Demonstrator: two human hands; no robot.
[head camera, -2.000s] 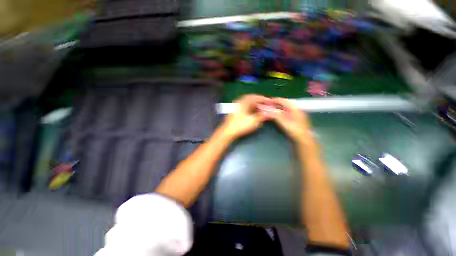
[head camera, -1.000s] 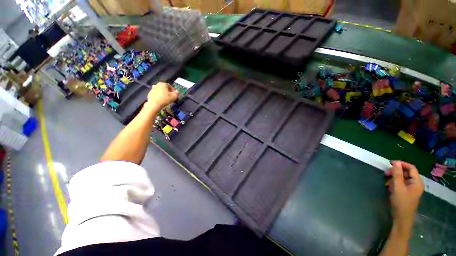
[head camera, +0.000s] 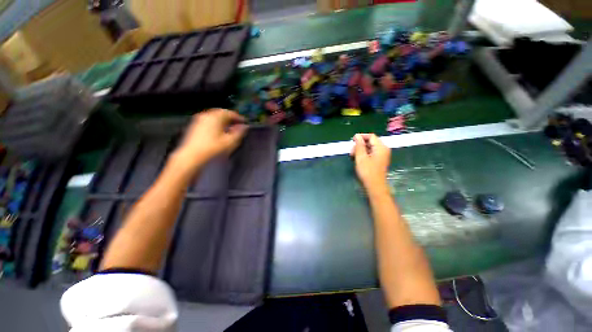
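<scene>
My left hand (head camera: 211, 134) is over the back part of the black compartment tray (head camera: 221, 246), fingers curled and motion-blurred; whether it holds anything cannot be told. My right hand (head camera: 372, 157) is over the pale metal strip (head camera: 448, 135), fingertips pinched together; anything between them is too small to make out. Clipped units (head camera: 83, 245) with coloured clips stand at the tray's left end. Two small dark watch cases (head camera: 455, 203) lie side by side on the green bench at right. A large heap of coloured binder clips (head camera: 357, 78) lies beyond the strip.
Another black tray (head camera: 182, 61) sits behind. A greyish transparent stack (head camera: 49, 117) and a tray with clipped units (head camera: 39, 214) are at far left. Tweezers (head camera: 513, 154) lie at right near a metal post (head camera: 561, 84). Dark parts (head camera: 571, 137) and a white sleeve (head camera: 574, 246) are at far right.
The view has swung back to the right since one second ago. My left hand has moved from the tray's left end to over its back part. My right hand remains near the metal strip.
</scene>
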